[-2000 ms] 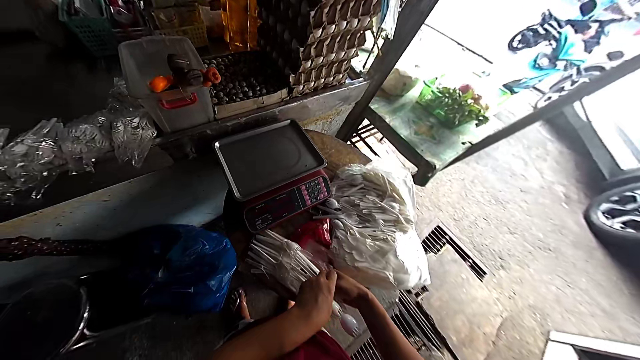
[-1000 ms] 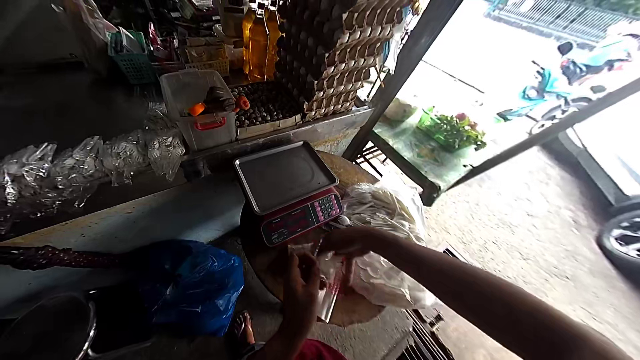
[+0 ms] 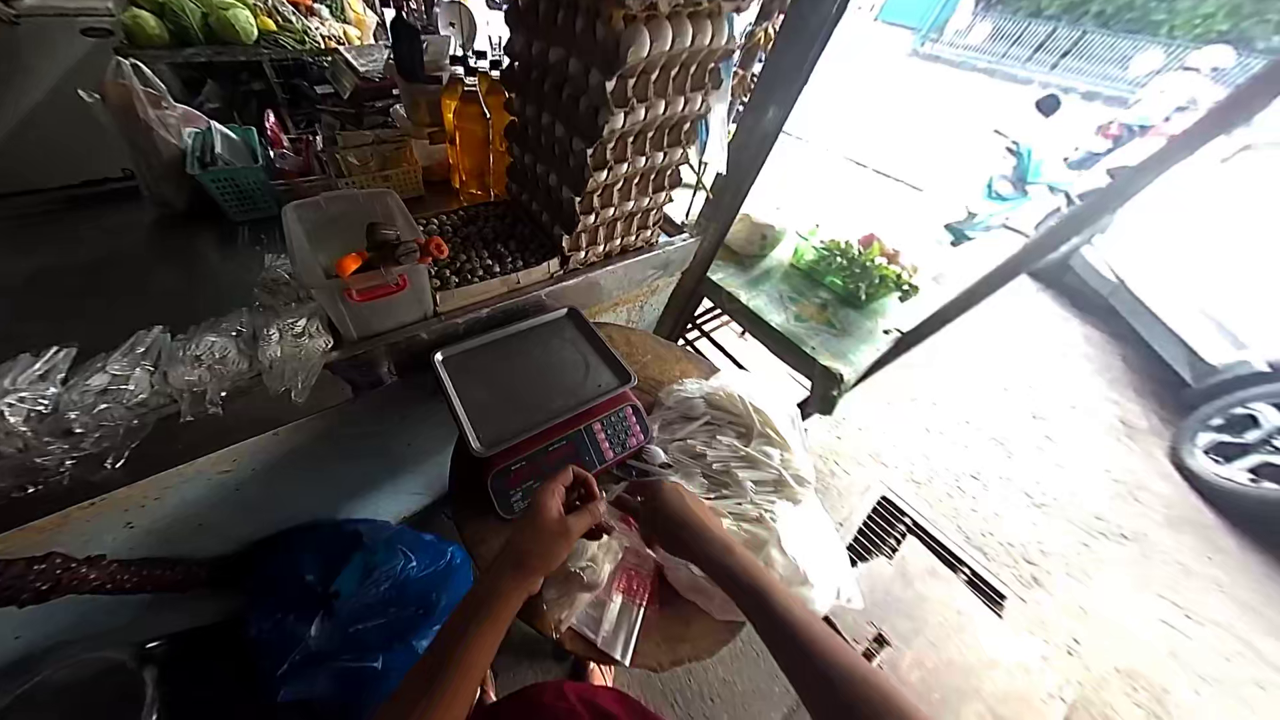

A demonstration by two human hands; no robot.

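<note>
My left hand [image 3: 562, 520] and my right hand [image 3: 668, 512] are close together just in front of a digital scale [image 3: 535, 385], with fingers bent at the top of a clear plastic bag. A stack of clear plastic bags with red printing [image 3: 625, 600] hangs or lies below my hands over the round wooden table [image 3: 690, 635]. Which hand grips which part of the plastic is hard to tell. Right of my hands sits a large open bag of white plastic spoons [image 3: 740, 450]. The scale's metal tray carries nothing.
A blue plastic bag [image 3: 370, 600] is at lower left. Behind the scale, a ledge holds a clear bin [image 3: 365, 290], small eggs [image 3: 490, 245] and tall stacked egg trays [image 3: 630, 130]. A side table [image 3: 800, 310] bears greens. A floor grate [image 3: 925, 550] lies right.
Two seconds ago my hands were at a bundle of white plastic spoons; one second ago my right hand reached across beside the scale. Now both hands meet at the clear plastic.
</note>
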